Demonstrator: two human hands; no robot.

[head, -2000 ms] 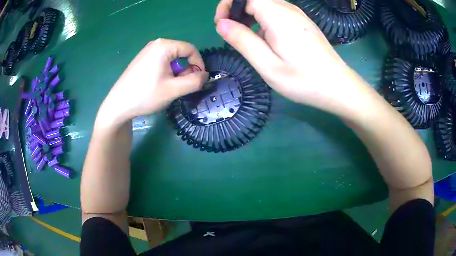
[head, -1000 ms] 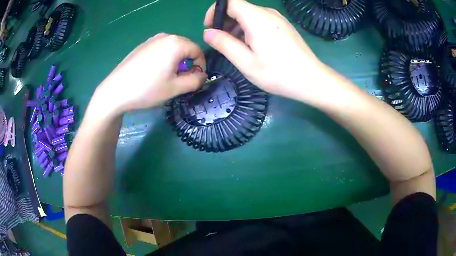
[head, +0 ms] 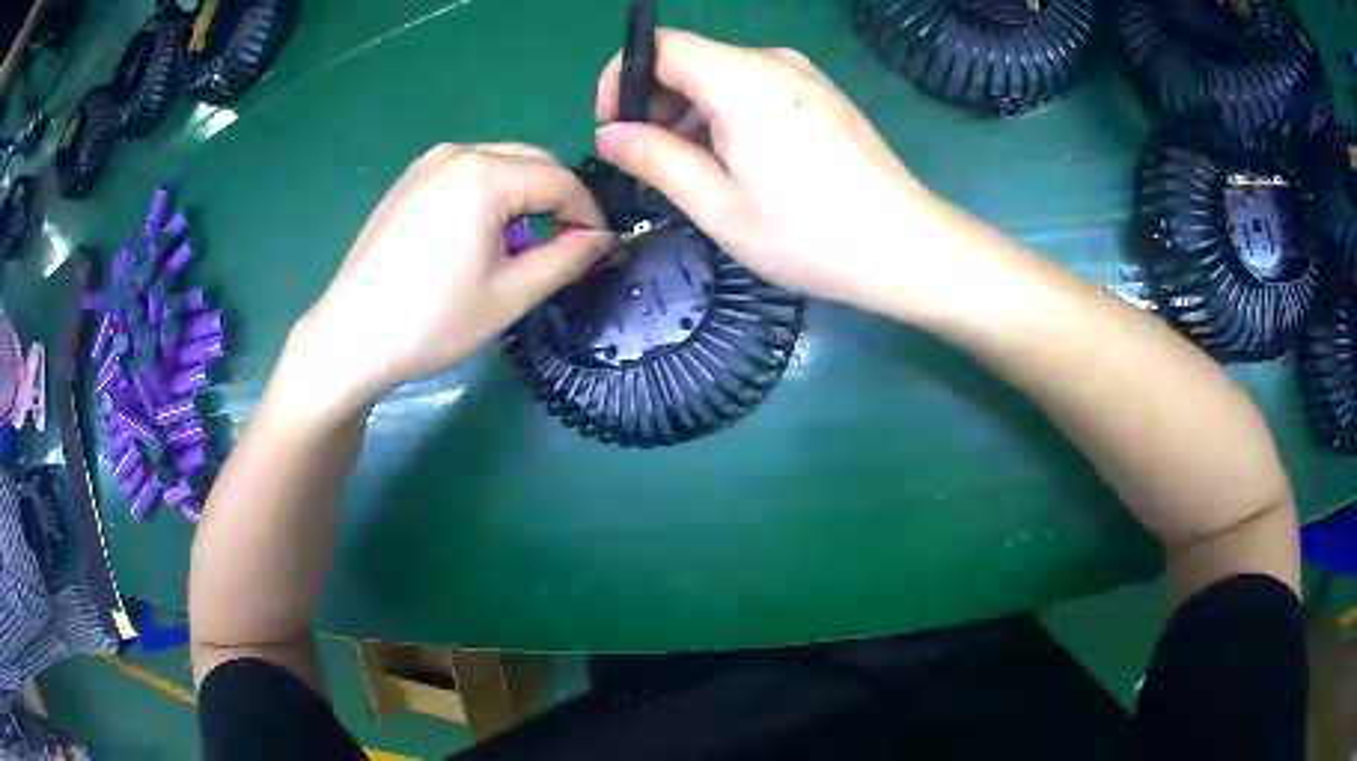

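A black round ribbed fan housing (head: 655, 394) lies on the green bench in front of me, its shiny centre plate showing. My left hand (head: 469, 260) is closed around a purple battery (head: 520, 234), mostly hidden in the fist. A thin red lead (head: 570, 228) shows at its fingertips, over the housing's upper left edge. My right hand (head: 744, 156) grips a slim dark tool (head: 639, 60) upright, above the housing's far edge. The tool's tip cannot be made out. A small pale part (head: 643, 228) shows at the plate's upper edge.
A loose pile of purple batteries (head: 156, 372) lies at left. More ribbed housings (head: 1228, 253) stand at right and at the far right; others (head: 149, 75) are at far left. A striped sleeve or garment (head: 42, 572) shows at the left edge. A cardboard box (head: 424, 684) is below the bench.
My left hand has moved slightly down, and the battery shows less in it. My right hand has lowered a little towards the housing, the tool still in it. The far-left housings have shifted right in view.
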